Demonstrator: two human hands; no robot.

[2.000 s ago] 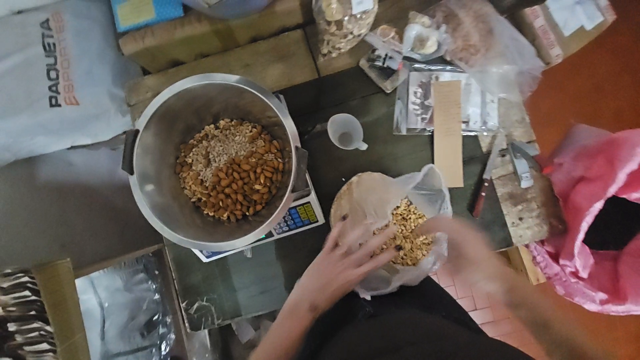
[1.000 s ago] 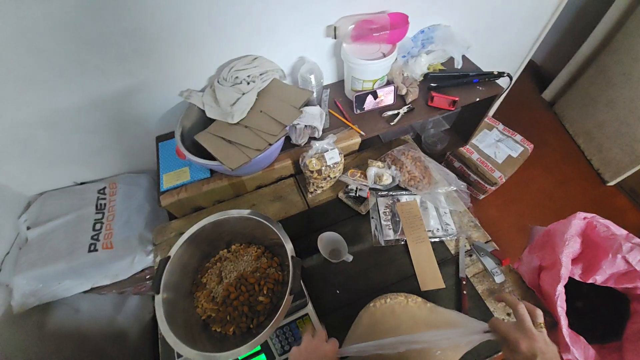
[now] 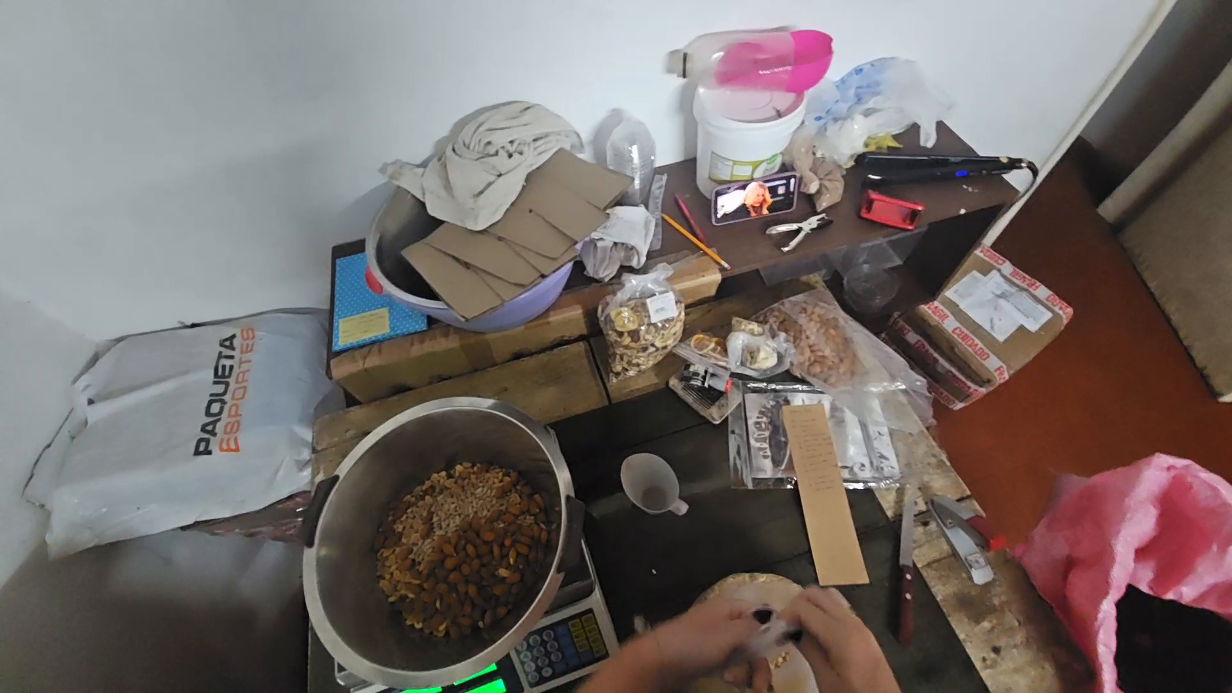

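Observation:
At the lower middle, my left hand (image 3: 707,635) and my right hand (image 3: 833,630) come together over a clear plastic bag (image 3: 778,664) with pale nut pieces in it, fingertips pinching its plastic. Beneath them shows the edge of a round, light-coloured board or mat (image 3: 756,585). Left of my hands, a large metal pot (image 3: 337,539) holding almonds (image 3: 481,577) and chopped nuts or seeds stands on a digital scale (image 3: 563,647) with a lit green display. A small translucent cup (image 3: 652,483) lies behind my hands. The bag's lower part is out of view.
A cardboard strip with writing (image 3: 826,496), a knife (image 3: 906,568) and a stapler-like tool (image 3: 962,539) lie to the right. Behind are nut bags (image 3: 640,327), a basin (image 3: 395,241) with cardboard pieces, and a shelf holding a phone (image 3: 756,199). A pink bag (image 3: 1136,539) stands at far right.
My hands were apart, stretching the bag's plastic between them one second ago; now they are close together on it. The view has tilted up since the first frame.

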